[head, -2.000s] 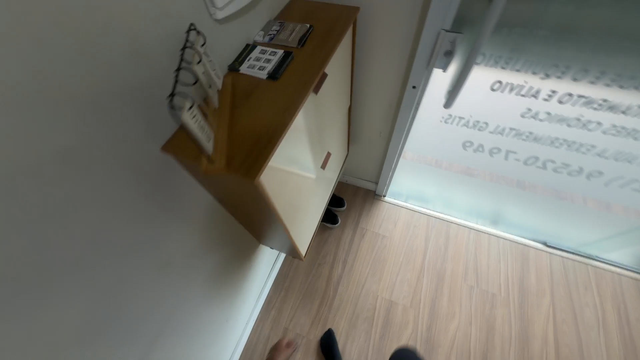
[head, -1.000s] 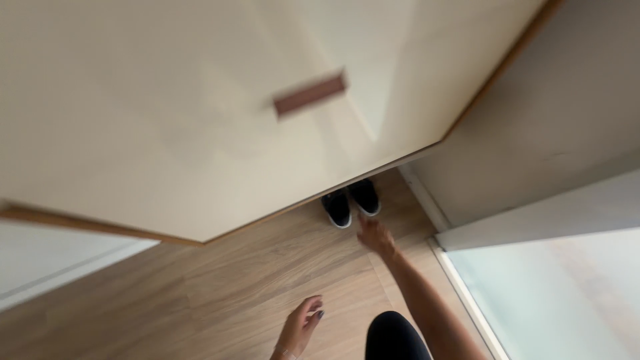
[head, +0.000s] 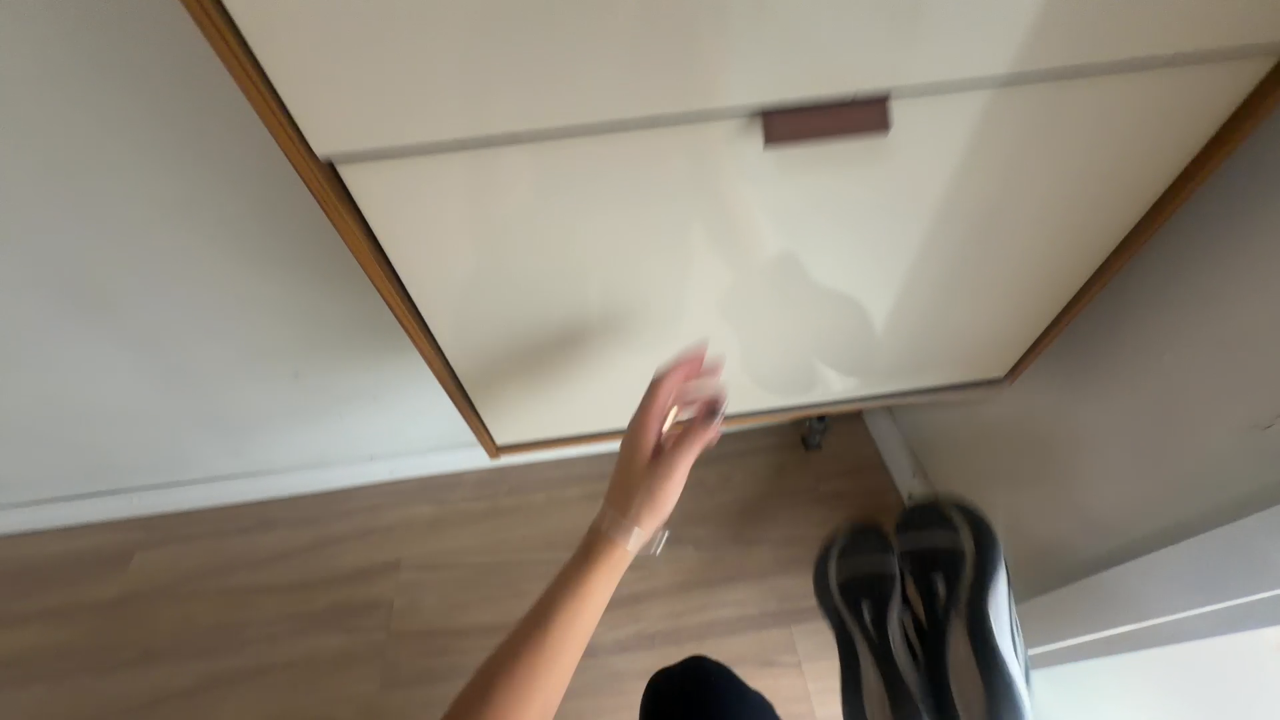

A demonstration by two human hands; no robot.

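A pair of dark shoes [head: 915,610] is at the lower right, side by side, their dark and light soles facing the camera. Whatever holds them is hidden, and my right hand does not show. My left hand [head: 672,435] reaches up in front of the cabinet's lower white panel [head: 600,270], fingers apart and blurred, holding nothing. A clear band circles its wrist. Above and to the right of this hand, a reddish-brown pull handle [head: 826,122] sits at the top edge of the lower panel, which is closed.
The cabinet has a wooden frame [head: 390,285] and stands against a pale wall [head: 180,260]. Wood-look floor [head: 330,600] spreads below. A small dark foot or caster [head: 814,433] shows under the cabinet. At the lower right are a white frame [head: 1150,600] and pale glass. My dark-clothed knee [head: 703,690] is at the bottom.
The dark shoes have left the floor under the cabinet, where my right hand reached one second ago, and are now raised at the lower right. My left hand has moved up in front of the lower panel.
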